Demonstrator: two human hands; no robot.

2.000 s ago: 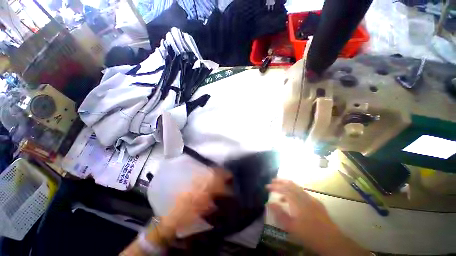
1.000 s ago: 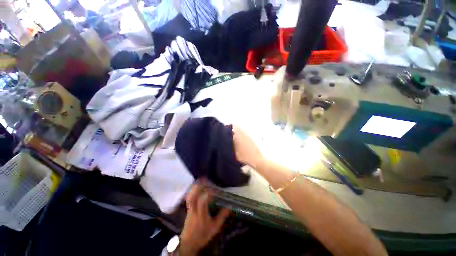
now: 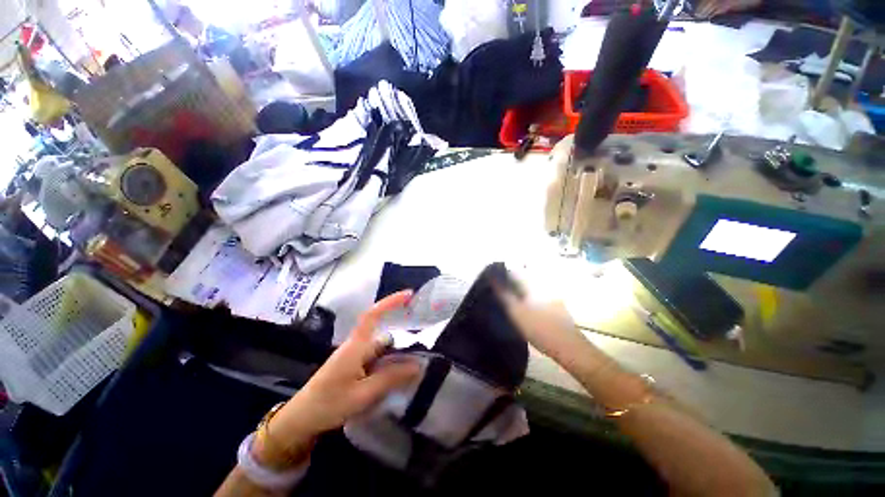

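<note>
A grey-and-black garment panel [image 3: 470, 393] hangs over the table's front edge, with a dark section at the top and dark strips across the grey. My right hand [image 3: 532, 313] is shut on the upper edge of the dark section; its fingertips are blurred. My left hand [image 3: 374, 359] is at the panel's left side, fingers spread over the grey part; whether it grips the cloth is unclear. A small dark piece [image 3: 403, 280] lies just behind it. The sewing machine [image 3: 621, 199] stands behind my right hand, its lamp glare hiding the needle area.
A grey-and-black heap of work pieces [image 3: 311, 189] lies at the table's left on printed paper [image 3: 225, 277]. A smartphone [image 3: 691, 296] and a slim blue-and-green tool [image 3: 674, 340] lie right of the needle area. Red baskets [image 3: 636, 118] stand behind; a white basket [image 3: 63, 340] is at far left.
The dark piece, bunched on the table before, is now raised and opened out, with grey cloth showing below it. My left hand has moved up beside it; my right hand has shifted right.
</note>
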